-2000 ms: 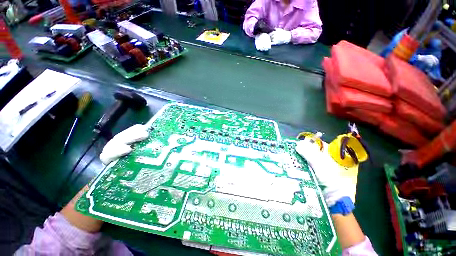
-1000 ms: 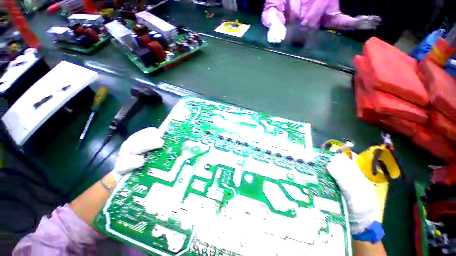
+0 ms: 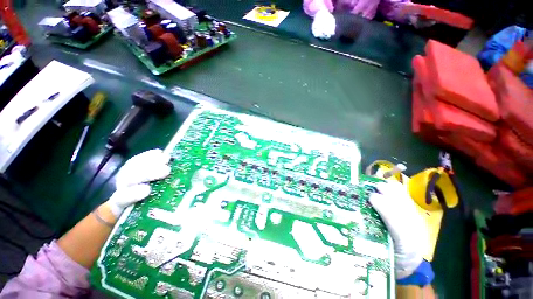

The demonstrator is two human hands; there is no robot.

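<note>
A large green circuit board [image 3: 251, 204] fills the lower middle, its solder side facing up with bright glare on the silvery-white areas. Its near edge is cut off by the picture's bottom. My left hand [image 3: 138, 180], in a white glove, grips the board's left edge. My right hand [image 3: 398, 225], in a white glove with a blue band at the wrist, grips the board's right edge. The fingers under the board are hidden.
Left: a screwdriver [image 3: 86, 131], a black corded tool [image 3: 135, 120] and a white sheet [image 3: 44, 102]. Right: a yellow holder [image 3: 431, 188], stacked red foam pads [image 3: 461, 87] and another board [image 3: 497, 271]. Assembled boards [image 3: 169, 41] stand at back left. A gloved hand [image 3: 323, 25] shows opposite.
Both hands keep hold of the board, whose tilt and glare have shifted. The view has moved. A red pad now shows beside the person opposite.
</note>
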